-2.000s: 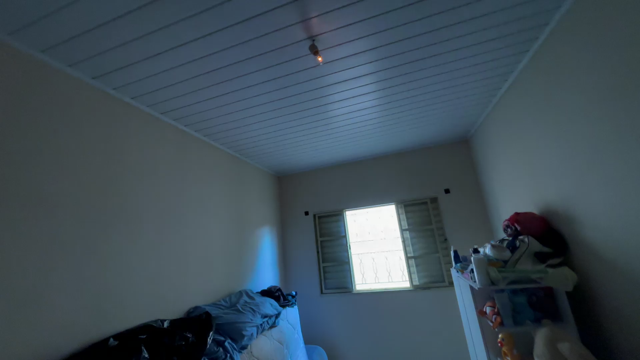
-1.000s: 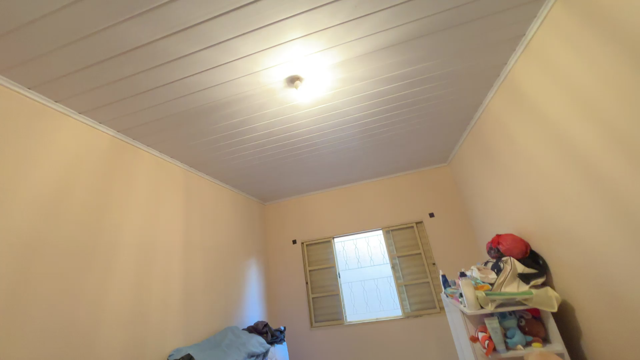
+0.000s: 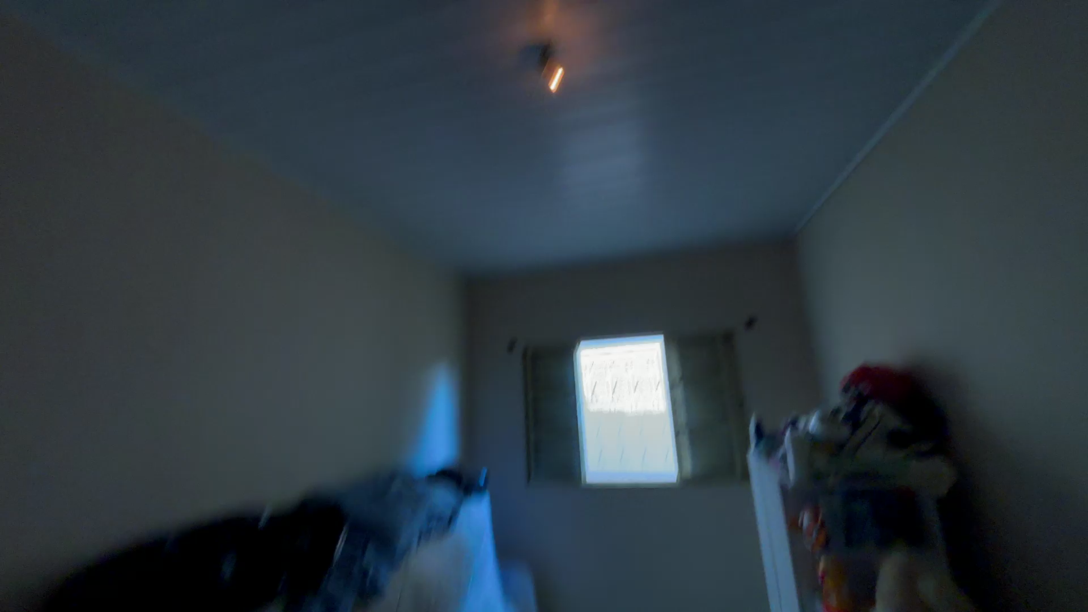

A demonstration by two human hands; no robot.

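Observation:
Neither my left hand nor my right hand shows in the head view, so what they hold or touch is hidden. High in the dim, blurred view, a ceiling lamp (image 3: 551, 71) has only a faint orange glow. Daylight comes through the window (image 3: 627, 412) in the far wall, between its slatted shutters (image 3: 707, 408). Bars or a grille show in the window opening.
At lower left, dark plastic bags or cloths (image 3: 204, 557) and bluish fabric (image 3: 387, 501) are heaped by the wall. At lower right, a white shelf unit (image 3: 772, 531) holds soft toys and piled items, with a red item (image 3: 880, 382) on top.
The room was dim two seconds ago, brightly lit by the ceiling lamp one second ago, and is dim again now, with only a faint glow at the lamp.

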